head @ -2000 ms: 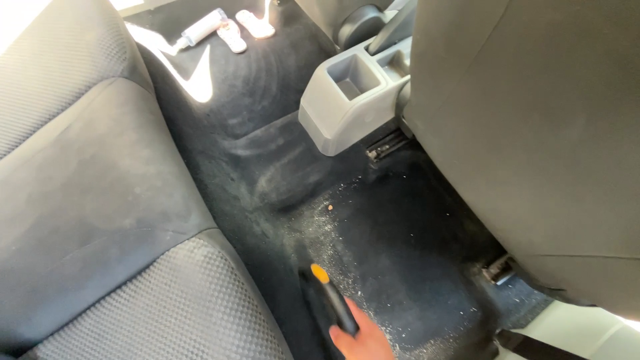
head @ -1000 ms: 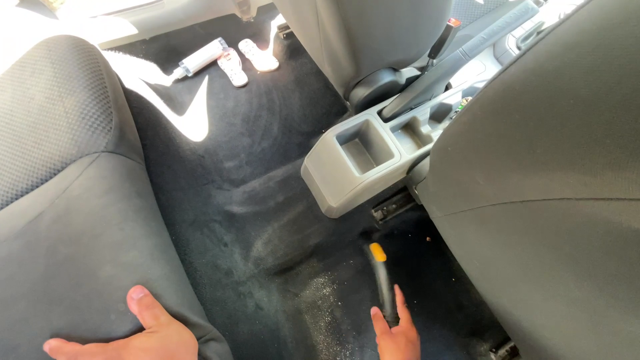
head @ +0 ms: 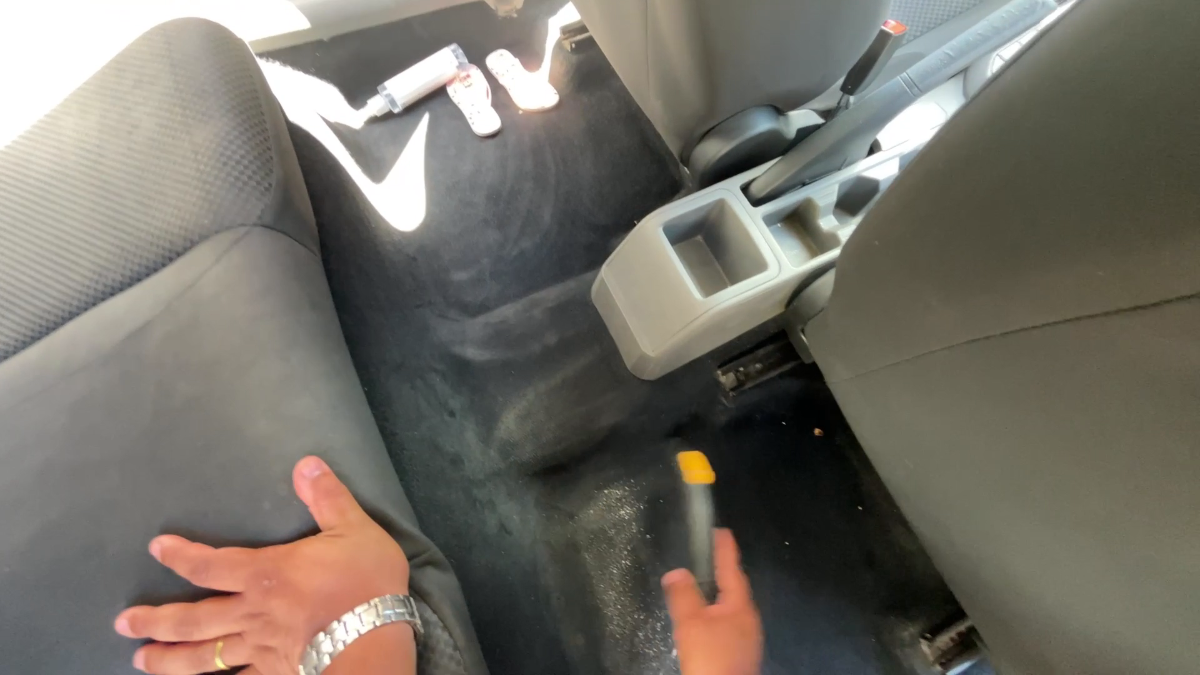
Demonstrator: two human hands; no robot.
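Note:
My right hand (head: 714,619), a little blurred, grips a dark tool handle (head: 700,525) with a yellow end (head: 696,467); the rest of the tool is not clear. It is over the black car floor carpet (head: 525,309), beside a patch of pale crumbs (head: 619,553). With fingers spread, my left hand (head: 281,591) rests flat on the grey rear seat cushion (head: 187,412). A metal-link bracelet is on its wrist and a ring on one finger.
Between the front seats stands a grey centre console (head: 656,300) with a handbrake lever (head: 867,61). A front seat back (head: 1022,309) bounds the right side. Seat rails (head: 759,367) show below. Flip-flops (head: 520,84) and a clear plastic cylinder (head: 417,82) lie on the far carpet.
My left hand, out of view two seconds ago, is now on the seat cushion. My right hand keeps hold of the handle over the carpet. The view has shifted to show more of the console.

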